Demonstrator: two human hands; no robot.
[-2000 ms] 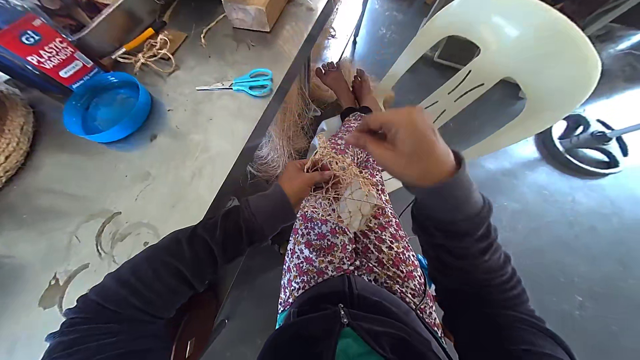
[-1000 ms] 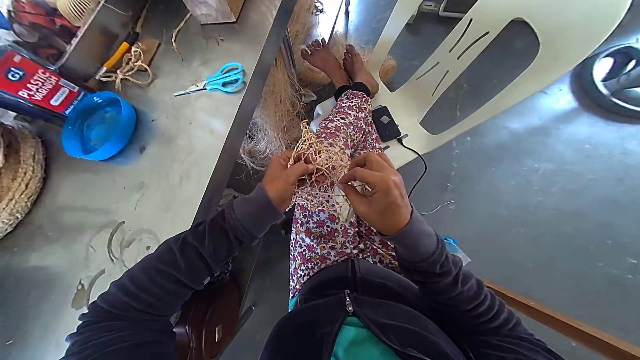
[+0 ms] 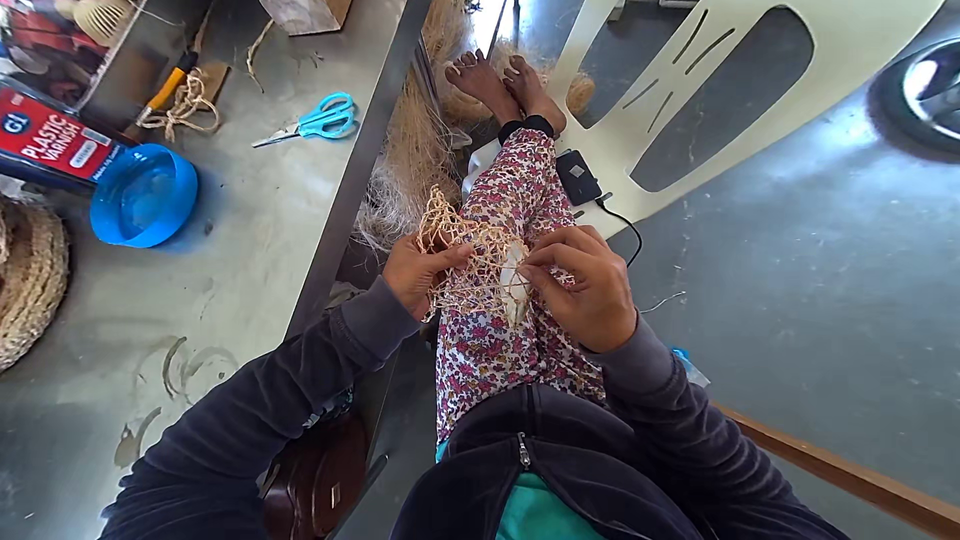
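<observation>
An open mesh of knotted natural fibre cord (image 3: 480, 259) lies over my thighs, above floral trousers (image 3: 480, 349). My left hand (image 3: 420, 274) grips its left side, with the thumb on top of the strands. At the right edge of the mesh, my right hand (image 3: 585, 281) pinches a thin strand between thumb and forefinger. A flat whitish piece (image 3: 514, 285) shows among the cords beside those fingertips; what it is made of I cannot tell. Whether the right fingers also hold a small tool is hidden.
On the metal table (image 3: 247, 262) at left are blue-handled scissors (image 3: 326, 120), a blue plastic dish (image 3: 142, 196), a varnish container (image 3: 52, 139) and a coiled fibre piece (image 3: 30, 277). Loose fibres (image 3: 412, 165) hang beside the table. My feet rest by a plastic chair (image 3: 675, 97) holding a black device (image 3: 577, 178).
My right hand was raised above the mesh two seconds ago and has come down to its right edge. My left hand keeps its hold. The view has shifted.
</observation>
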